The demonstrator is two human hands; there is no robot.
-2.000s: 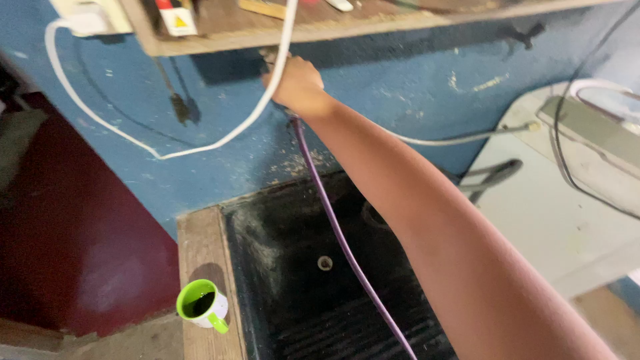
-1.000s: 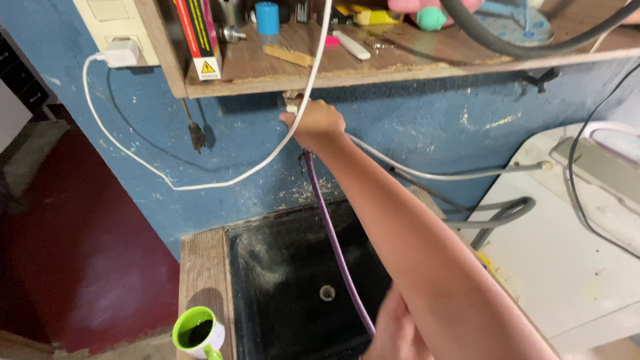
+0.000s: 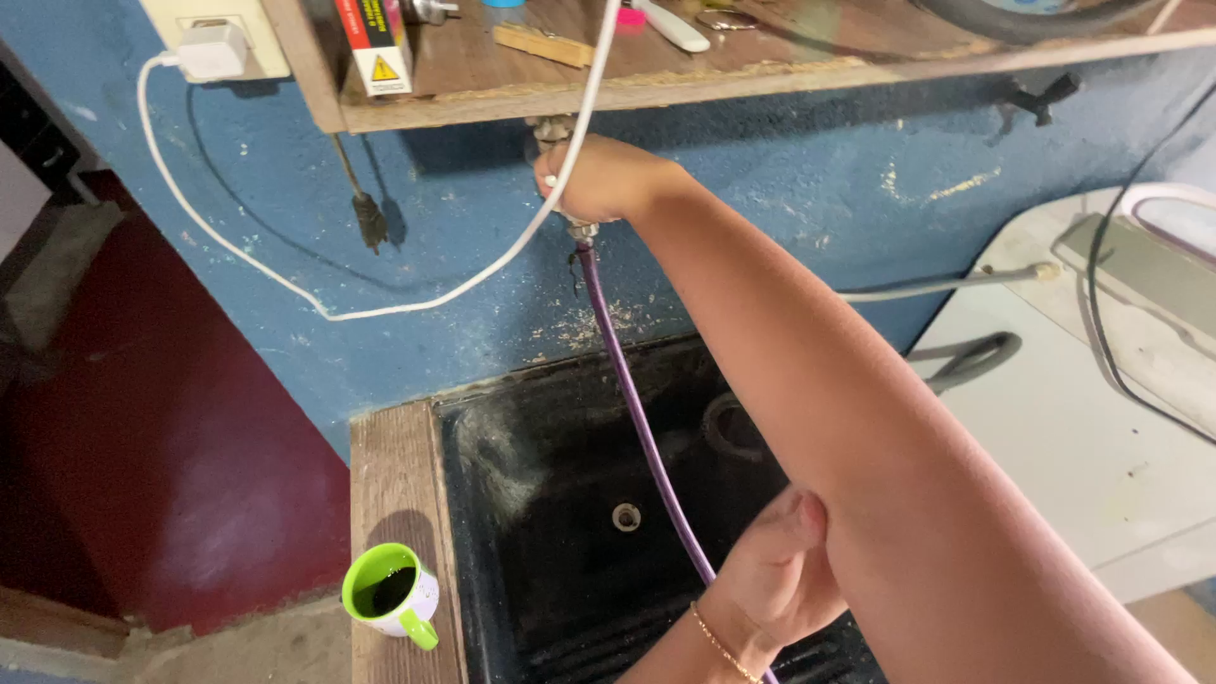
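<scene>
My right hand (image 3: pixel 603 179) is closed around the metal tap (image 3: pixel 553 133) under the wooden shelf and hides most of it. A purple hose (image 3: pixel 622 375) hangs from the tap's outlet into a black sink (image 3: pixel 532 570) with a round drain (image 3: pixel 626 517). My left hand (image 3: pixel 784 570), with a thin bracelet at the wrist, is low over the sink beside my right forearm. The hose passes behind this hand, and its fingers are partly hidden, so I cannot tell whether it grips anything. A green and white mug (image 3: pixel 391 589) with dark liquid stands on the wooden ledge (image 3: pixel 394 475).
A shelf edge (image 3: pixel 665 90) holding a box, a clothespin and small items spans the top. A white cable (image 3: pixel 427 306) loops from a charger (image 3: pixel 211 52) past my right hand. A loose plug (image 3: pixel 369 220) hangs below the shelf. A white appliance (image 3: pixel 1064 408) stands at right.
My left hand, out of view two seconds ago, has come up from the bottom edge to beside my right forearm. My right hand stays at the tap.
</scene>
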